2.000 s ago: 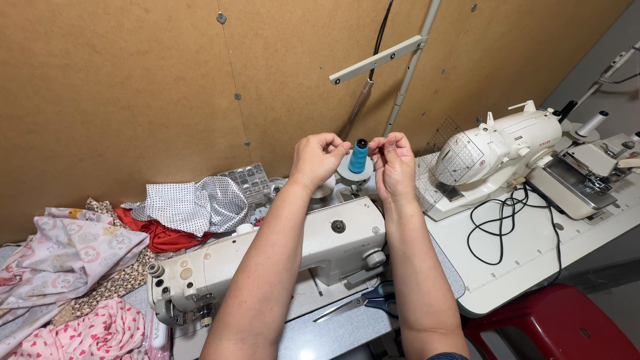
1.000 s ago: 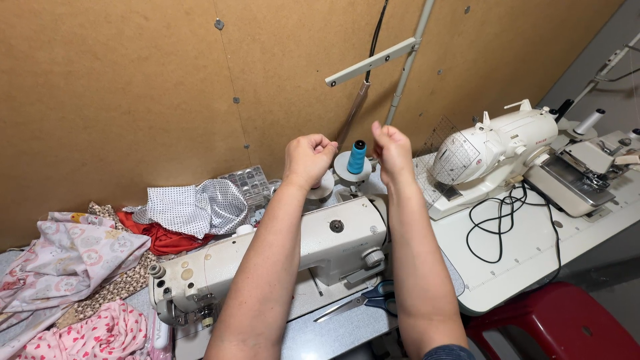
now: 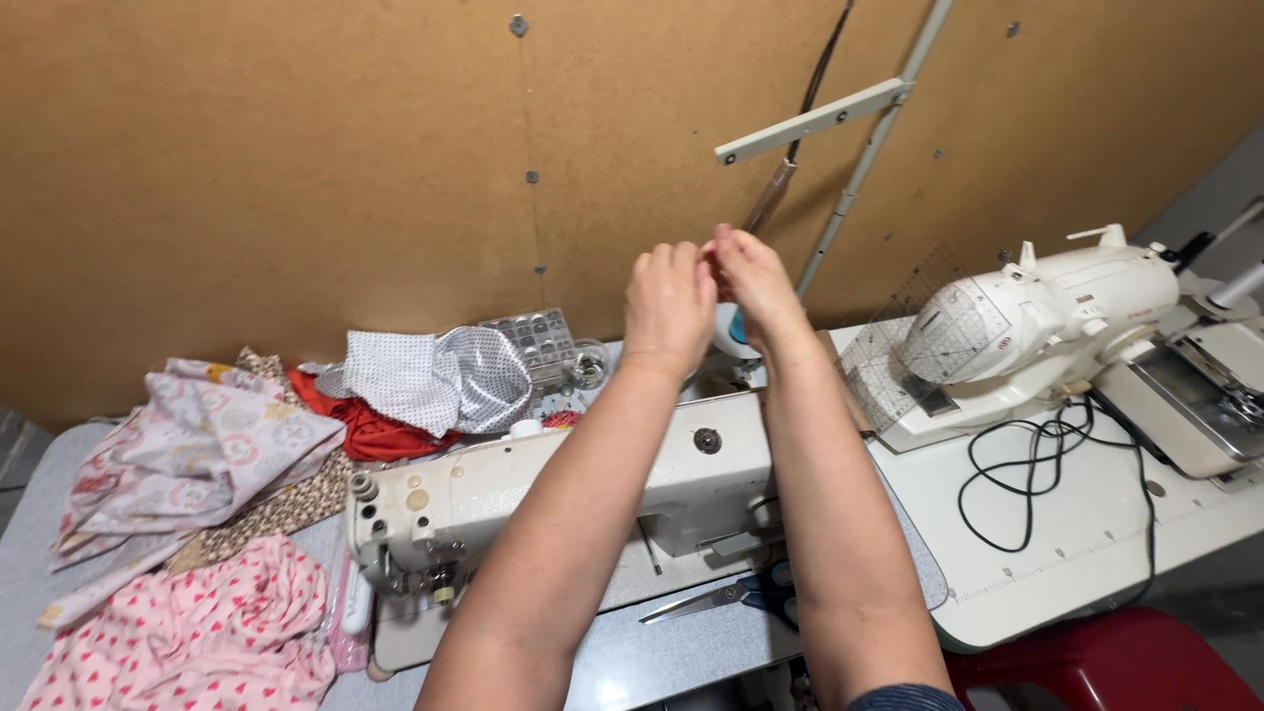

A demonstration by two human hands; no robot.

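Both my hands are raised together above the rear of a white industrial sewing machine (image 3: 583, 464), their fingertips meeting. My left hand (image 3: 671, 306) has its fingers curled, back toward the camera. My right hand (image 3: 755, 286) touches it with thumb and fingers drawn together. Whether a thread lies between the fingers is too fine to tell. Behind and below my right hand, a blue thread cone (image 3: 738, 328) on its stand shows only in part. Above the hands, a pale thread guide arm (image 3: 815, 121) juts from a metal pole (image 3: 874, 148).
Scissors (image 3: 726, 595) lie in front of the machine. Printed fabrics (image 3: 197, 444), red cloth (image 3: 390, 432) and a bobbin box (image 3: 538, 341) are at the left. A second sewing machine (image 3: 1057, 306), a clear ruler (image 3: 913, 336) and a black cord (image 3: 1027, 494) occupy the right, above a red stool (image 3: 1116, 662).
My hands, apart on either side of the blue thread cone before, have come together and now partly cover it.
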